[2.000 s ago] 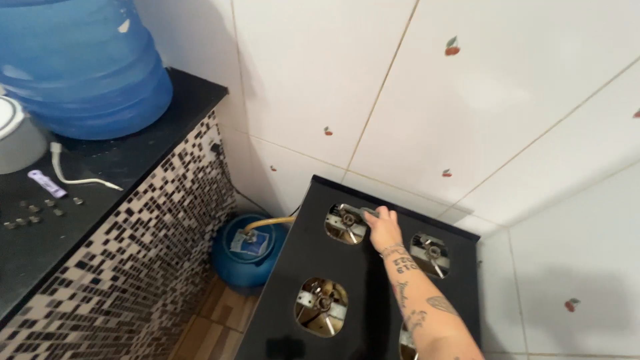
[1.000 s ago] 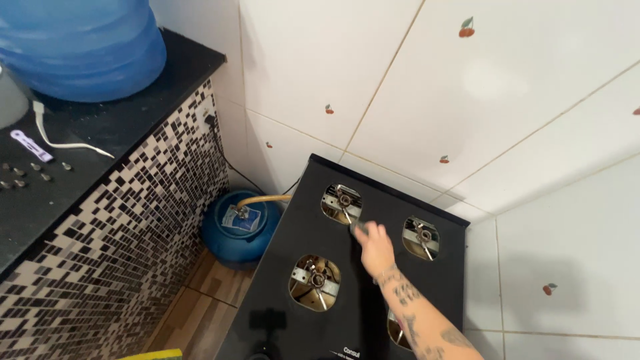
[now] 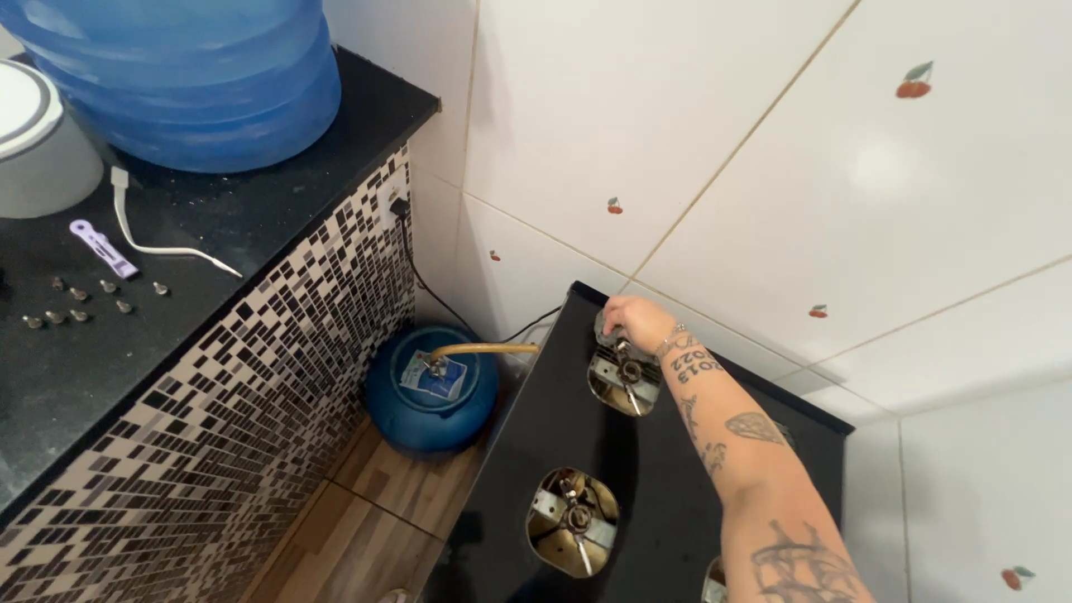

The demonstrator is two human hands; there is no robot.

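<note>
My right hand (image 3: 641, 322) is at the back left corner of the black gas cooktop (image 3: 662, 494), with its fingers curled around a small grey pad or cloth (image 3: 605, 328). Just below the fingers is the back left burner opening (image 3: 626, 375), with its metal burner fitting exposed. The front left burner opening (image 3: 574, 523) is uncovered as well. My forearm partly hides the openings on the right side. My left hand is out of view.
Left of the cooktop stands a blue gas cylinder (image 3: 431, 394) with a yellowish hose (image 3: 481, 347). The dark counter (image 3: 193, 310) bears a blue water jug (image 3: 209, 84), a grey container (image 3: 42, 159), several small screws (image 3: 79, 295), a purple tool (image 3: 104, 249) and a white cable tie (image 3: 151, 249).
My right hand was between the two back burner openings a second ago; now it is at the cooktop's back left corner, above the back left opening.
</note>
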